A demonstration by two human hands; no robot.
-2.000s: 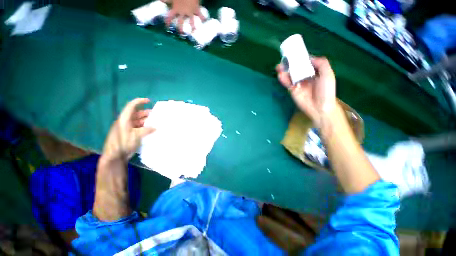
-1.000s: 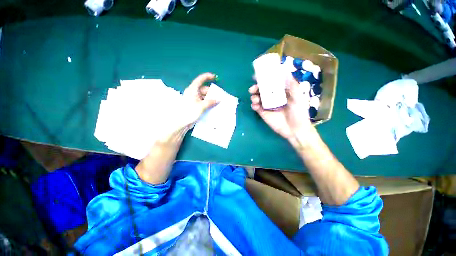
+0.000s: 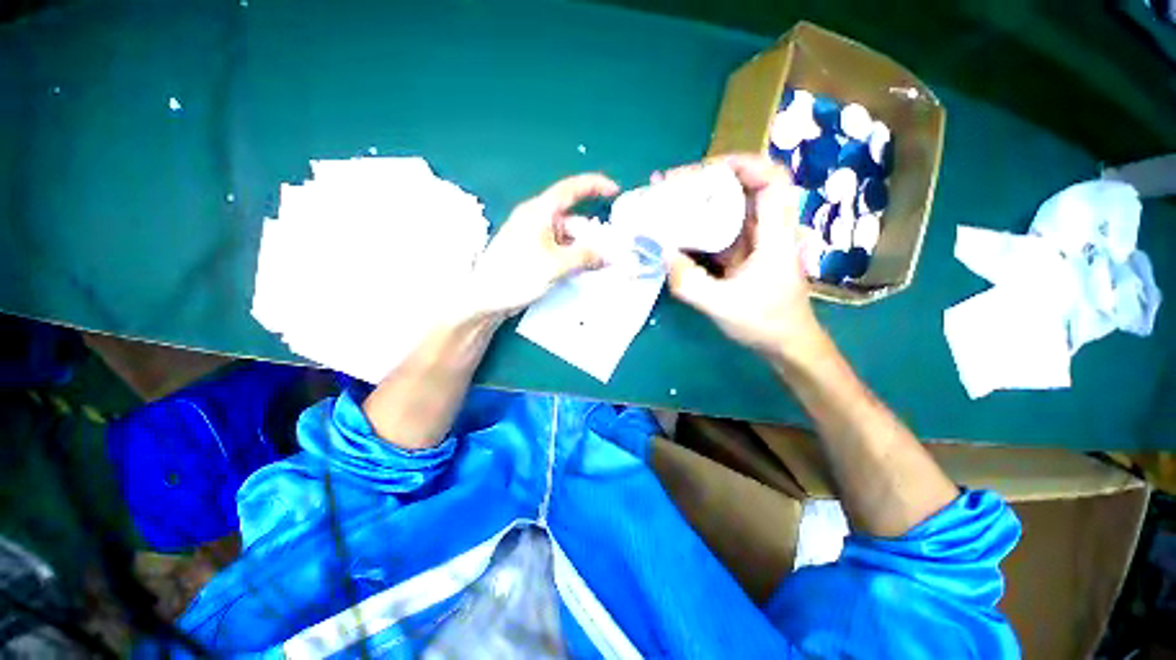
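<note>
A white cylindrical unit lies tilted in my right hand, its end towards my left hand. My left hand is at that end, fingers bent around a small pale piece of it or on it; the exact grip is unclear. A single white sheet hangs or lies below both hands; whether it is held is unclear. A fanned stack of white sheets lies on the green bench, partly behind my left forearm. A small brown carton holds dark blue and white round pads right of my right hand.
Crumpled white wrapping and loose white sheets lie on the bench at the right. A large brown carton stands below the bench edge beside my lap. A blue stool is at the lower left.
The unit has moved from upright in my right hand to tilted, and my left hand has come to its end. The hands are now together. The view has shifted, showing the small carton further right.
</note>
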